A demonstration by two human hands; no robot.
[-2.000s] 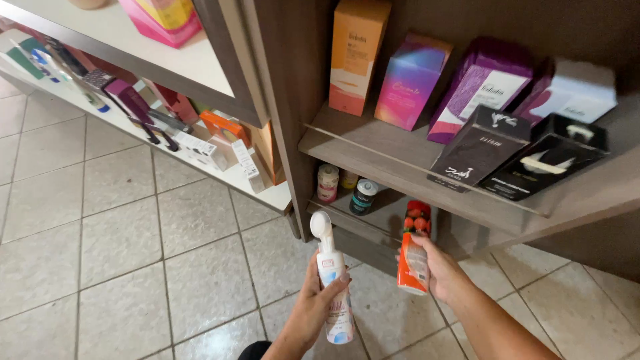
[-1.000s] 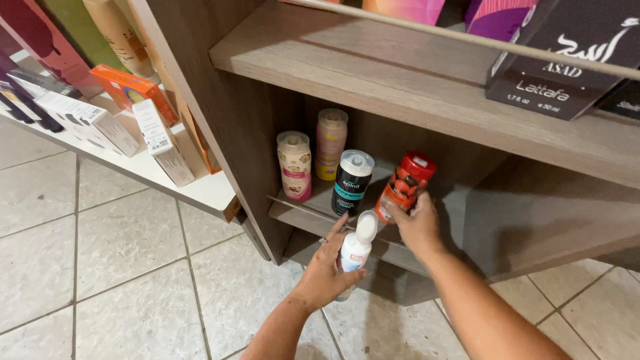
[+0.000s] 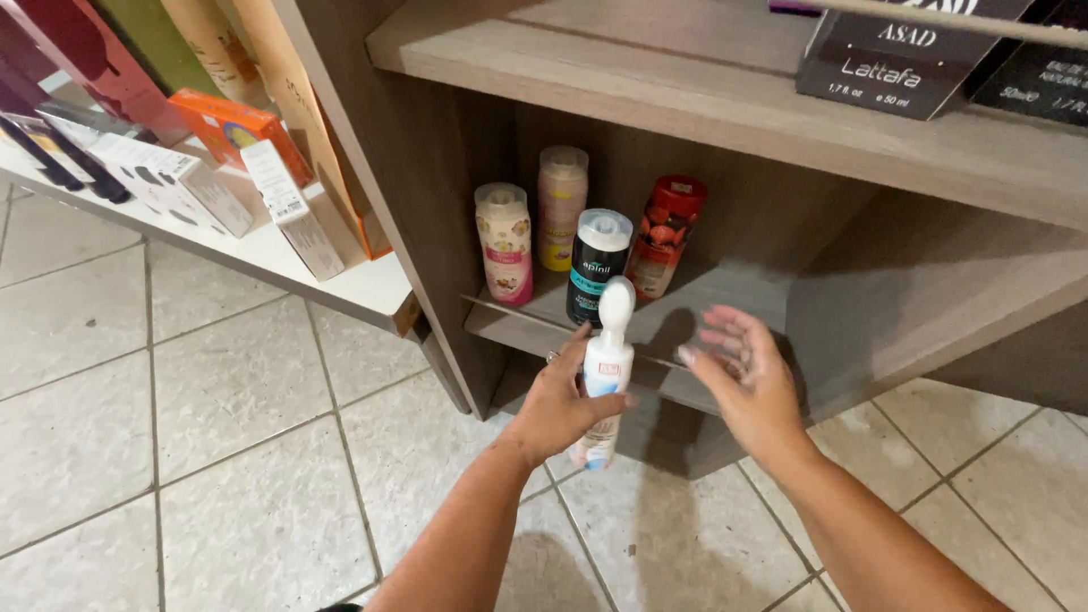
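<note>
My left hand (image 3: 557,404) grips a white pump bottle (image 3: 605,395) with a rounded white brush head, held upright in front of the low shelf. My right hand (image 3: 748,378) holds nothing; its fingers are apart near the shelf's front rail. On that shelf stand a red bottle (image 3: 667,238) with berry pictures, a black bottle (image 3: 600,268) with a teal band, a cream and pink bottle (image 3: 504,246) and a pink and yellow bottle (image 3: 563,208). The brush head overlaps the lower part of the black bottle in view.
Dark perfume boxes (image 3: 901,64) stand on the wooden shelf (image 3: 680,110) above. A thin rail (image 3: 654,359) edges the low shelf. At left, a white display shelf (image 3: 365,293) carries white boxes (image 3: 293,212) and an orange box (image 3: 242,132). Tiled floor (image 3: 246,357) lies below.
My right hand has let go of the red bottle, which now stands on the low shelf, and has drawn back to the right. The view has moved closer to the shelf. My left hand still holds the white bottle.
</note>
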